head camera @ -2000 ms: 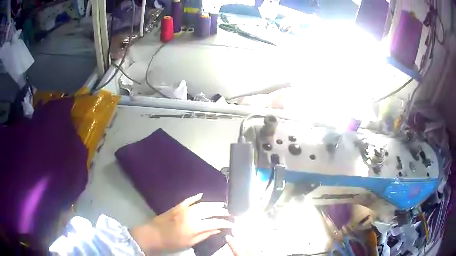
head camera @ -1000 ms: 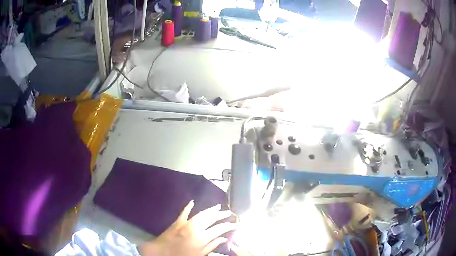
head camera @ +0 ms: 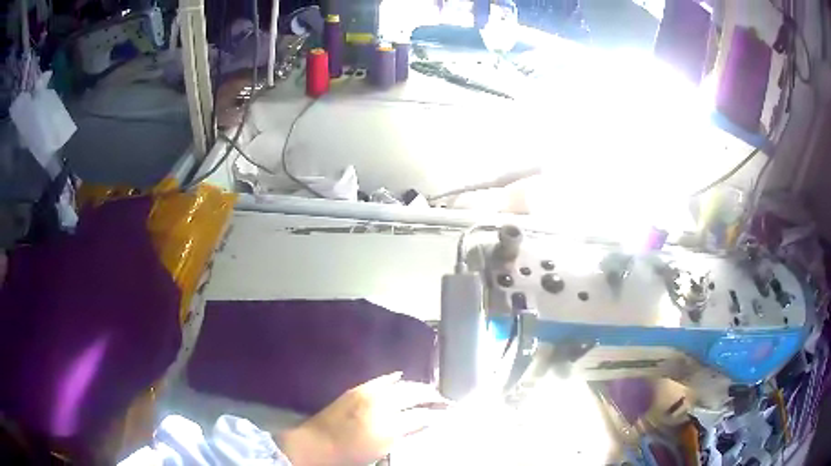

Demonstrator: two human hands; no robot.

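A dark purple fabric panel [head camera: 305, 350] lies flat on the white table, its right end at the left end of the white sewing machine head with a blue stripe [head camera: 629, 282]. My left hand [head camera: 360, 420] lies palm down on the panel's lower right edge, fingers reaching toward the needle area. Its fingertips fade into the white glare. The needle and presser foot are hidden by the glare. My right hand cannot be made out.
A purple stack [head camera: 87, 319] lies at left on orange-yellow plastic [head camera: 196, 238]. Red [head camera: 317, 73] and purple spools stand behind the table. Blue-handled snips [head camera: 651, 450] and a container of scraps [head camera: 743, 423] are at lower right.
The panel has turned, its left end swinging down and toward me, and its long edge now runs nearly level. My left hand stays near the needle area. The view has shifted slightly.
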